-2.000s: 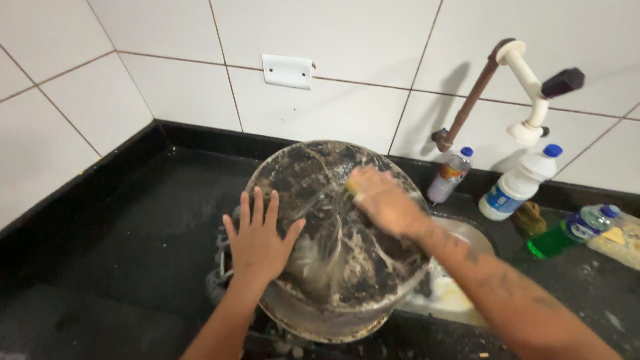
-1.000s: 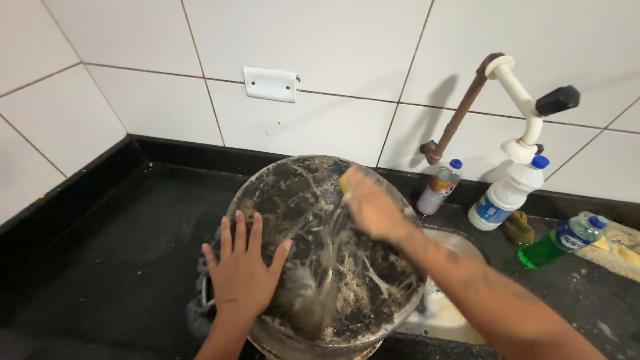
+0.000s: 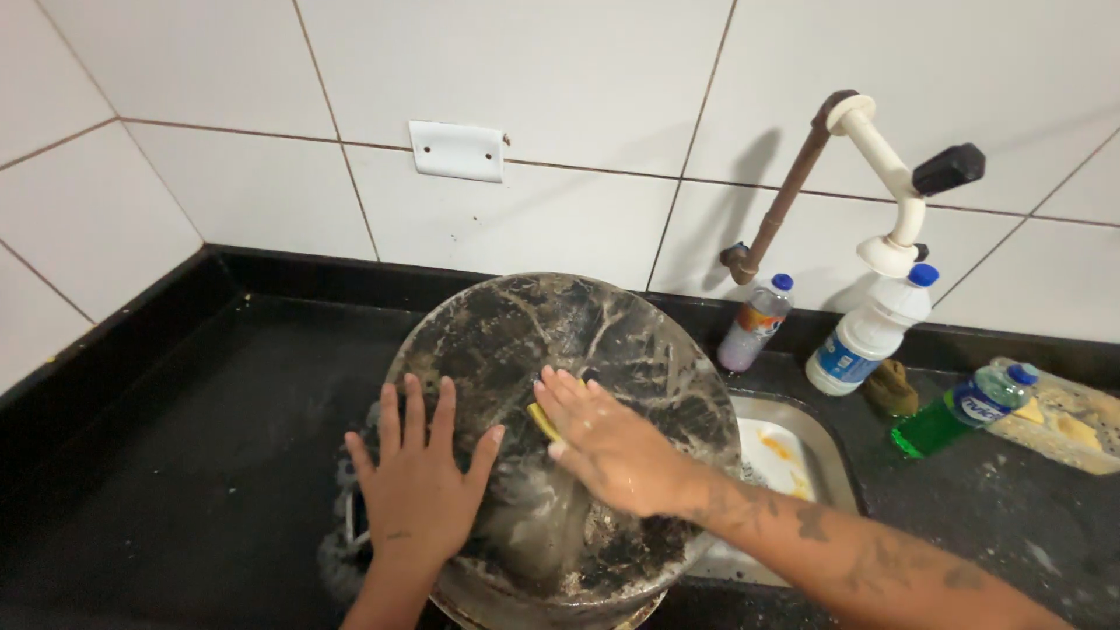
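Note:
A large metal pot (image 3: 647, 350) stands bottom up on the black counter, partly over the sink's edge; its round base is blackened, streaked and wet. My right hand (image 3: 608, 442) lies over the middle of that base and presses a yellow sponge (image 3: 544, 423) against it; most of the sponge is hidden under the palm and fingers. My left hand (image 3: 426, 468) rests with spread fingers on the left side of the base and holds nothing. Beside my left wrist, a metal handle (image 3: 352, 518) shows at the pot's side, with suds around it.
Right of the pot is a steel sink (image 3: 840, 455) with a white dish (image 3: 774, 455) inside. Behind it stand a small bottle (image 3: 758, 322) and a white bottle (image 3: 866, 337). A green detergent bottle (image 3: 954, 411) lies near a tray (image 3: 1076, 398). A white faucet (image 3: 884, 157) overhangs them.
My right hand has moved from the far part of the pot's base toward its middle with the sponge. My left hand stays spread on the left side.

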